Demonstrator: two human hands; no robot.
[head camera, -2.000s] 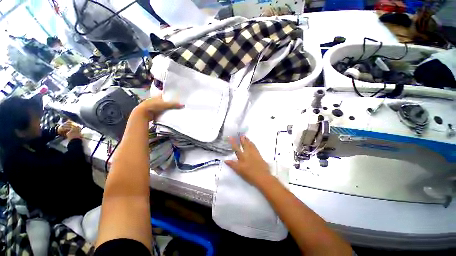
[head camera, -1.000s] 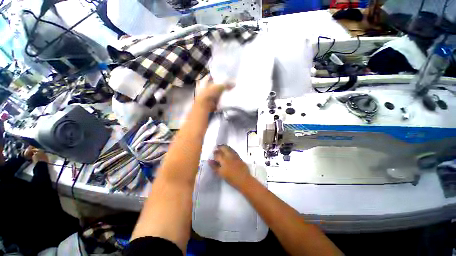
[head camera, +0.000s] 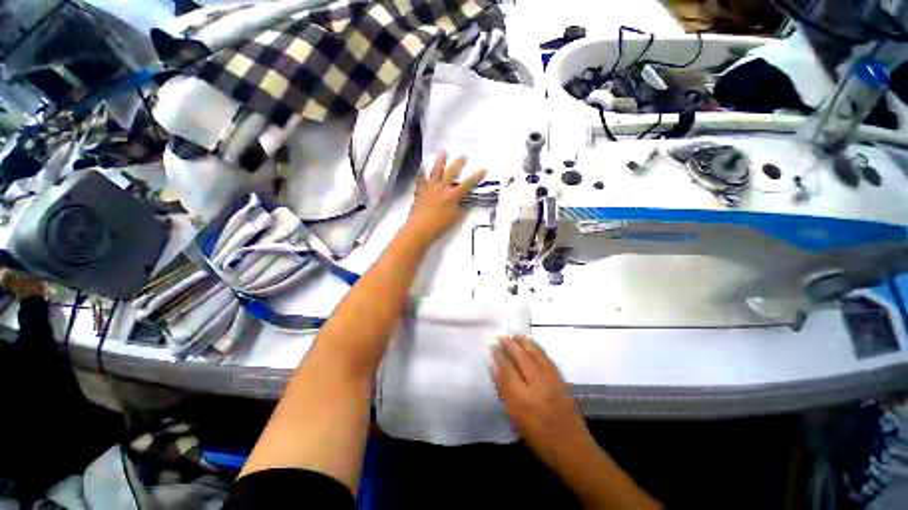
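A pale pocket piece (head camera: 438, 383) lies left of the needle area and hangs over the table's front edge. My right hand (head camera: 533, 383) is on its right edge, palm down, fingers close together; whether it grips the cloth is hidden. My left hand (head camera: 448, 194) rests with fingers spread on pale cloth (head camera: 468, 120) behind and left of the machine head. The presser foot and needle area (head camera: 521, 269) is at the left end of the white, blue-striped sewing machine (head camera: 677, 284), between my hands and just right of the cloth.
A tied bundle of grey strips (head camera: 234, 279) and a grey device (head camera: 90, 234) sit at left. Checked garment parts (head camera: 319, 70) are heaped at upper left. A white bin (head camera: 560, 75) with cords stands behind the machine. Another person's hand and dark sleeve (head camera: 35, 319) show at far left.
My left hand has let go of the pale pieces it carried from the left; they lie behind the machine head. My right hand has moved right and down along the pocket piece. The view has shifted right.
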